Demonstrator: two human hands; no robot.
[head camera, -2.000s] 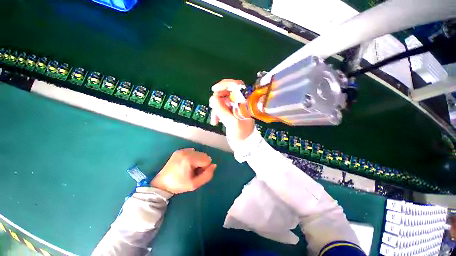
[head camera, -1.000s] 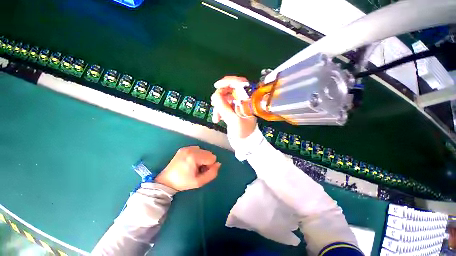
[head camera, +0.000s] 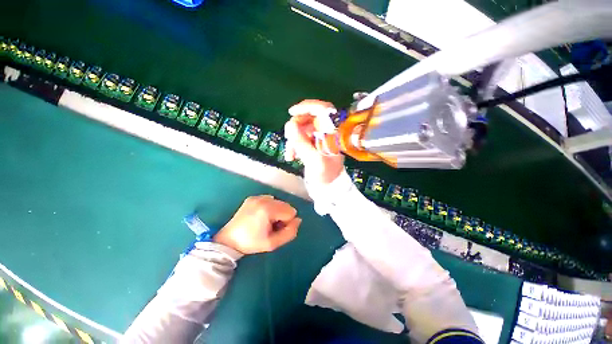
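Note:
My right hand (head camera: 314, 138) grips the front end of a silver ribbed powered tool (head camera: 419, 124) with an amber collar, above the row of boards; its tip is hidden by the fingers. Small green circuit boards (head camera: 210, 121) with yellow, blue and white parts stand in a close row along the conveyor's near edge, on both sides of my right hand. My left hand (head camera: 262, 224) rests curled on the teal-green mat, with a blue wrist strap (head camera: 198, 227); I see nothing in it.
A pale rail (head camera: 168, 140) borders the dark green conveyor (head camera: 228, 57). A thick pale tube (head camera: 510, 37) and a black cable run above and behind the tool. A crumpled white sheet (head camera: 355, 285) lies under my right forearm. White ribbed trays (head camera: 557, 316) are at lower right.
The boards and the blue object at the top edge have shifted right in view. My right hand stays on the tool in nearly the same place. My left hand sits slightly further right.

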